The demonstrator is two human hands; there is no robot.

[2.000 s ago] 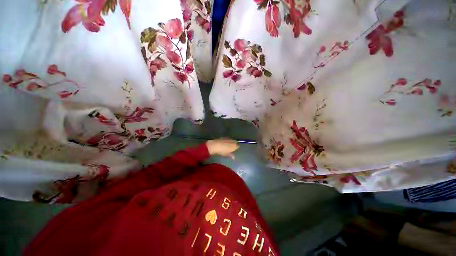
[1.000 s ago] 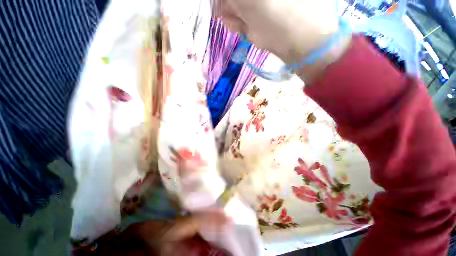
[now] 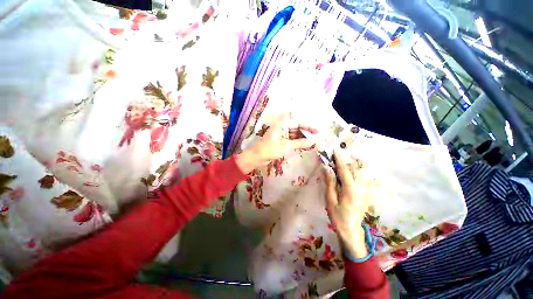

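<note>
A white blouse [image 3: 403,181] with red-pink flowers hangs in front of me on a white hanger [image 3: 429,111]. My left hand [image 3: 274,143] pinches the cloth near the front opening, left of two small dark buttons [image 3: 343,144]. My right hand [image 3: 346,201] is just below the buttons, with small dark thread snips [image 3: 324,157] at its fingertips. A blue cord [image 3: 368,245] circles my right wrist. The fingertips are blurred, and any thread is too small to see.
Another floral blouse [image 3: 70,128] hangs at the left. A blue strap [image 3: 248,76] and pink-lilac strips hang between the blouses. A grey rail [image 3: 467,64] slants at the upper right. Striped garments [image 3: 467,233] hang at the right. A thin rod [image 3: 204,280] runs below.
The view has shifted from the hems up to the neckline. Both hands have come together near the buttons; one second ago my right arm was raised and my left hand was low on the cloth.
</note>
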